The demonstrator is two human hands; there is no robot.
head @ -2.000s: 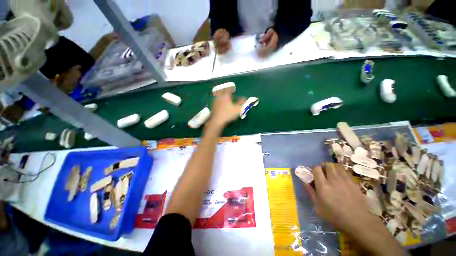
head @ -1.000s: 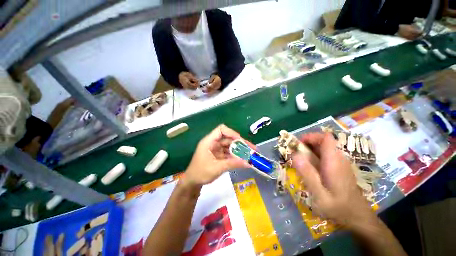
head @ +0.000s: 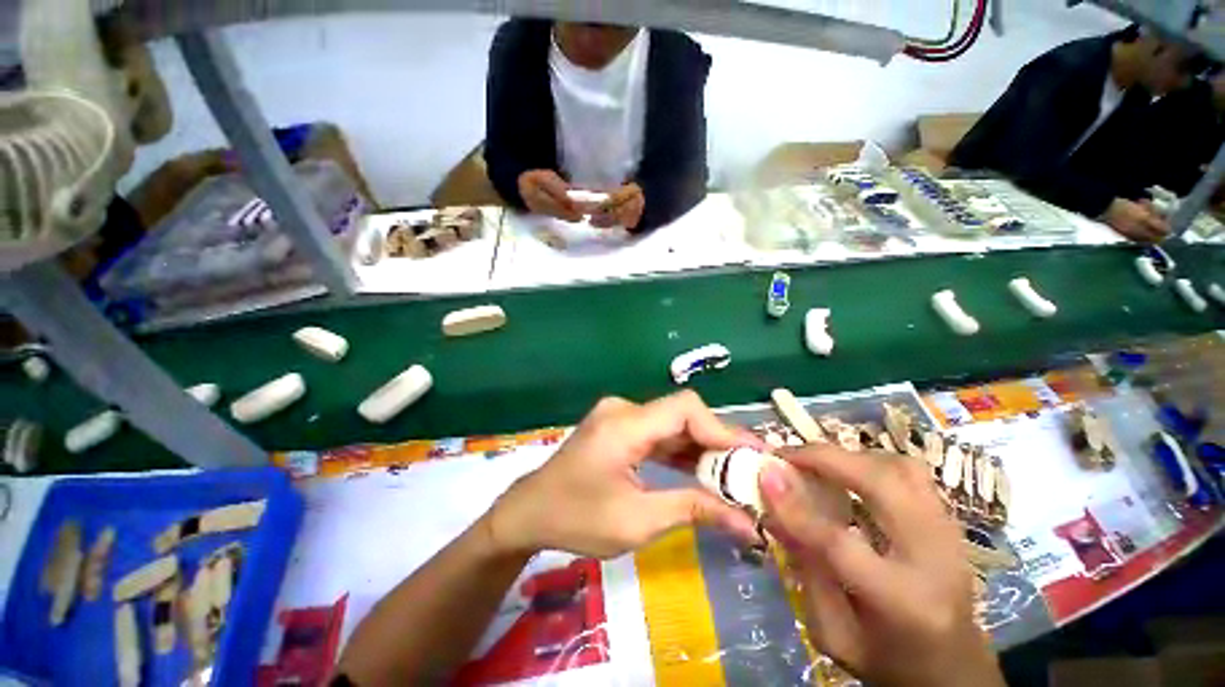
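My left hand holds a white housing by its sides, in front of my chest above the bench. My right hand presses a beige cover onto the housing's open side with its thumb. A dark gap shows between the cover and the housing. The fingers hide much of both parts, and the blue and green insides are not visible. A pile of beige covers lies on the bench behind and right of my right hand, partly hidden by it.
The green conveyor belt crosses beyond the bench, carrying closed units and open housings. A blue tray of covers stands at left. A grey metal frame and a fan are upper left. People sit across the belt.
Two seconds ago my left hand was over the belt. One second ago the housing was open with its blue part visible; now the cover is against it and my hands are close together.
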